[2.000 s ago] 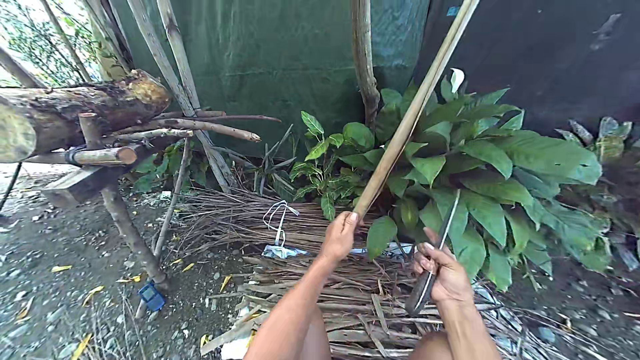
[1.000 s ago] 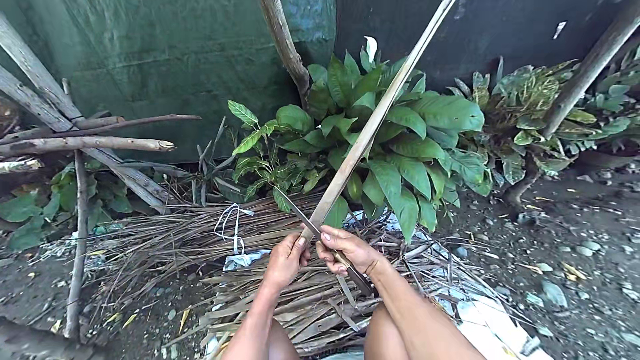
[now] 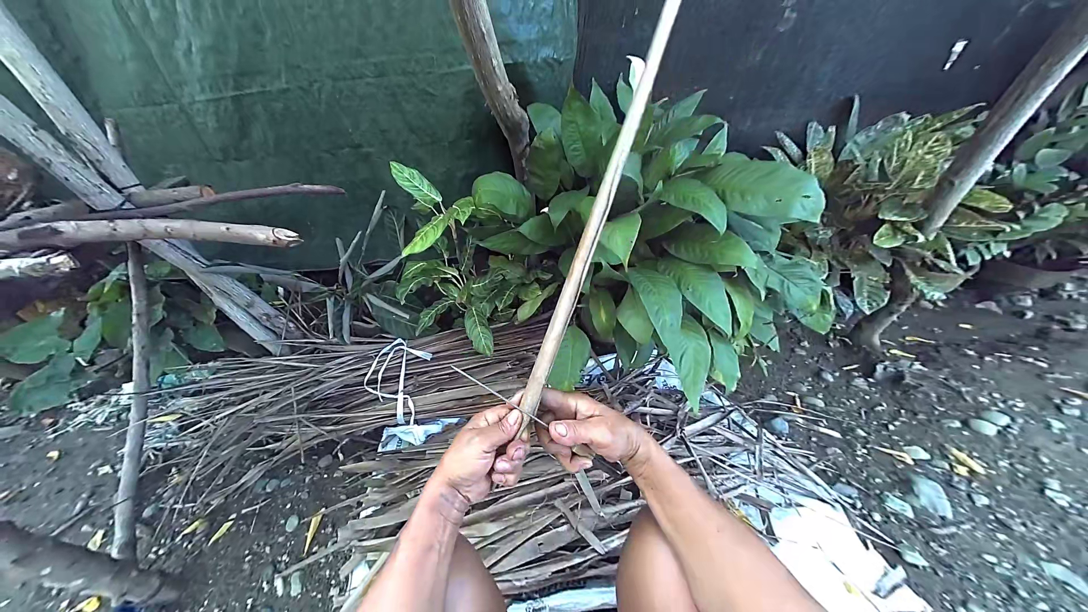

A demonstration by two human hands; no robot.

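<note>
My left hand (image 3: 486, 452) is closed around the lower end of a long pale dried frond strip (image 3: 586, 246), which rises up and to the right past the plants. My right hand (image 3: 592, 427) is closed beside it on the knife, whose handle is mostly hidden by the fingers. The thin knife blade (image 3: 483, 387) points up and left and crosses the strip just above my left hand. Both hands are close together over a pile of dry brown strips (image 3: 510, 518) on the ground, between my knees.
Behind the pile lies a bundle of thin dry stalks (image 3: 280, 387) with a white tie (image 3: 401, 382). A broad-leaved plant (image 3: 680, 246) stands before a green tarpaulin (image 3: 297, 102). Wooden poles (image 3: 195, 231) jut in at left; a leaning post (image 3: 1003, 127) stands at right.
My right hand, apart from the strip two seconds ago, has come in beside my left hand, and the blade now crosses the strip. The view has swung to the right.
</note>
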